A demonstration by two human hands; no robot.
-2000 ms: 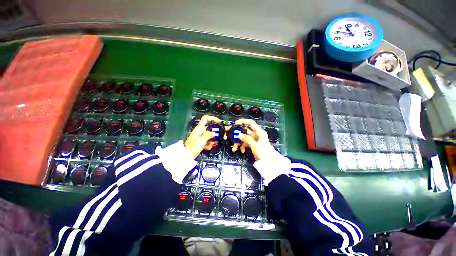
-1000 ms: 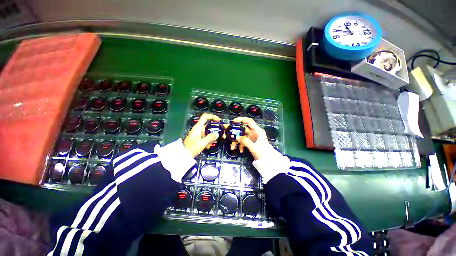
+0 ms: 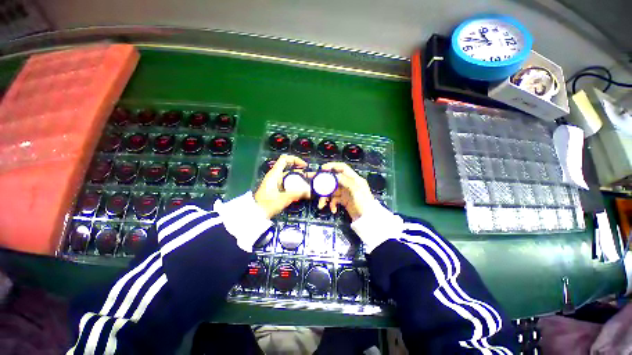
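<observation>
My left hand [image 3: 274, 190] holds a round watch head [image 3: 296, 184] with a bright white face. My right hand [image 3: 352, 192] holds another watch head [image 3: 324, 183], also bright white with a dark rim. The two units are side by side above the middle of a filled clear blister tray [image 3: 326, 305]. That tray's pockets hold black discs, some with red lit marks. My hands and sleeves hide part of the tray. A second filled blister tray [image 3: 239, 114] lies to the left, partly under my left sleeve.
An orange-red slab [image 3: 55, 132] covers the left tray's far edge. At right an empty blister tray [image 3: 513, 170] lies on a red-edged black base [image 3: 433, 152]. Behind it are a blue clock [image 3: 490, 47] and an open white box [image 3: 537, 87]. Paper slips [image 3: 569, 156] lie farther right.
Both watch faces have gone from dark with small bluish-white lit marks to bright white. My hands have barely moved and still hold the same two units.
</observation>
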